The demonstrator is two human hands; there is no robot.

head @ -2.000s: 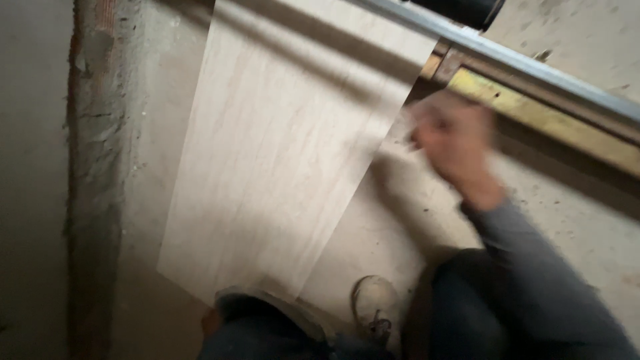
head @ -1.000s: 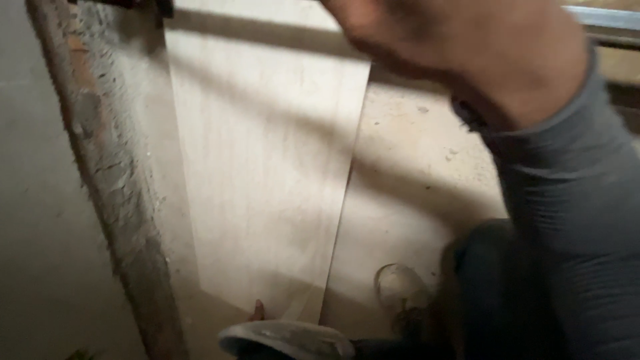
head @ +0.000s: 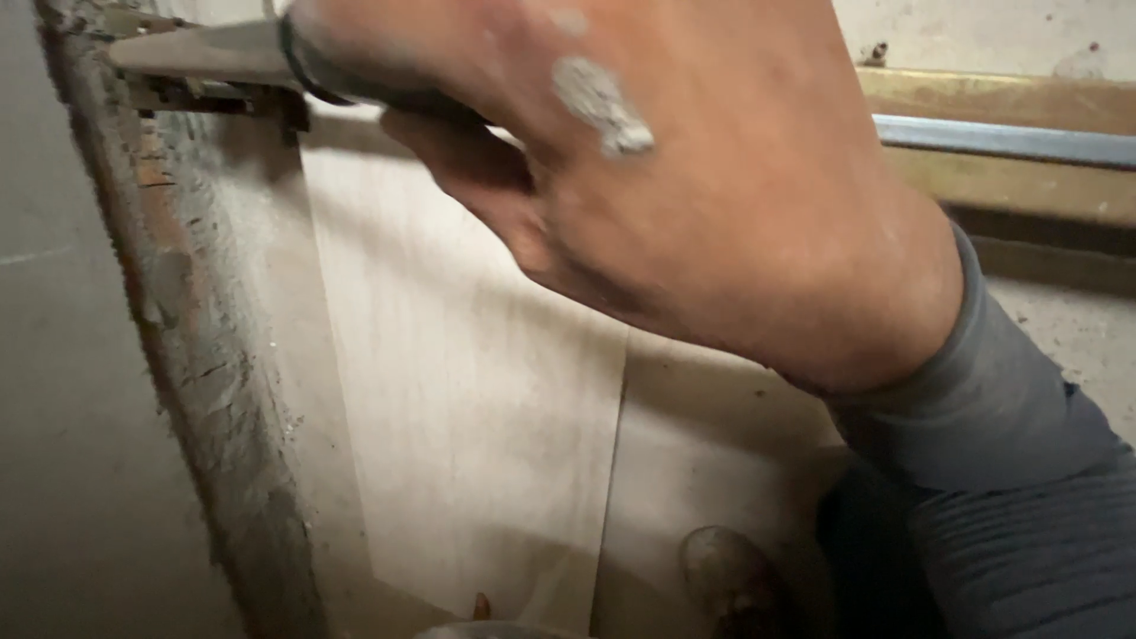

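My right hand [head: 674, 195], with dried mortar on its back, fills the upper middle of the view. Its fingers are closed around the dark grip of a tool [head: 204, 53] with a long, tapering body pointing left; the blur leaves its kind unclear. Below it a pale, wood-grained tile or panel [head: 470, 382] stands with its top near the rail. Of my left hand only one fingertip [head: 481, 606] shows, at the panel's bottom edge; the rest is hidden, so its hold cannot be told.
A rough wall edge [head: 213, 373] with bare brick and mortar runs down the left. A metal rail [head: 1003, 140] and yellowish bars [head: 1021, 182] cross the upper right. A dusty shoe [head: 723, 564] stands at the lower middle, right of the panel.
My right hand, two seconds ago right of the panel, has moved left and up over its top. The tool now shows in its fingers. The view has shifted left.
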